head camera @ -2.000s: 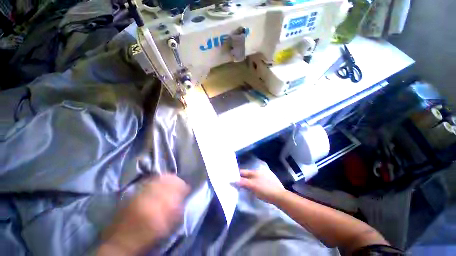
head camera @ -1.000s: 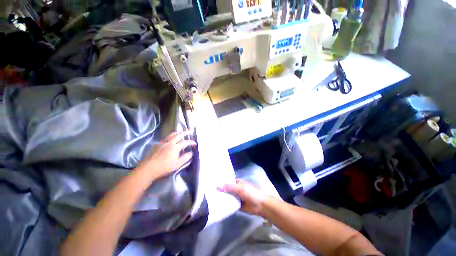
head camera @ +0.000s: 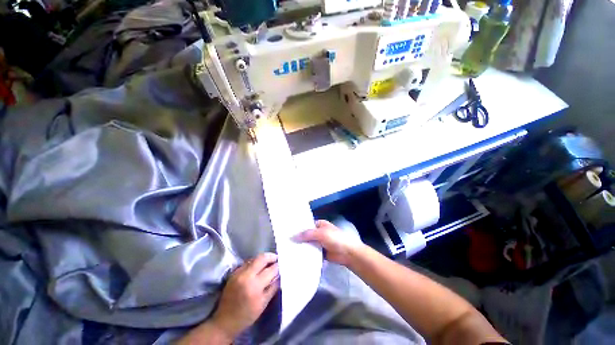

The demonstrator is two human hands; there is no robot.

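Note:
The white heading tape (head camera: 286, 195) runs from the lit presser foot (head camera: 252, 128) of the white sewing machine (head camera: 297, 67) down towards my lap. The silver-grey curtain fabric (head camera: 101, 175) lies in shiny folds along the tape's left side. My right hand (head camera: 332, 241) grips the tape's right edge, thumb on top. My left hand (head camera: 253, 290) is at the tape's left edge with its fingers bent on the fabric edge; its fingertips are partly hidden there.
Black-handled scissors (head camera: 472, 111) and a green bottle (head camera: 485, 42) stand on the table's right part. Small tools (head camera: 345, 133) lie beside the needle area. A white tape roll (head camera: 415, 205) hangs below the table's blue edge. Thread cones (head camera: 592, 180) are at the right.
My left hand has moved from near the needle down along the tape. The grey fabric has shifted left off the tape, showing more of it. My right hand still holds the tape's right edge.

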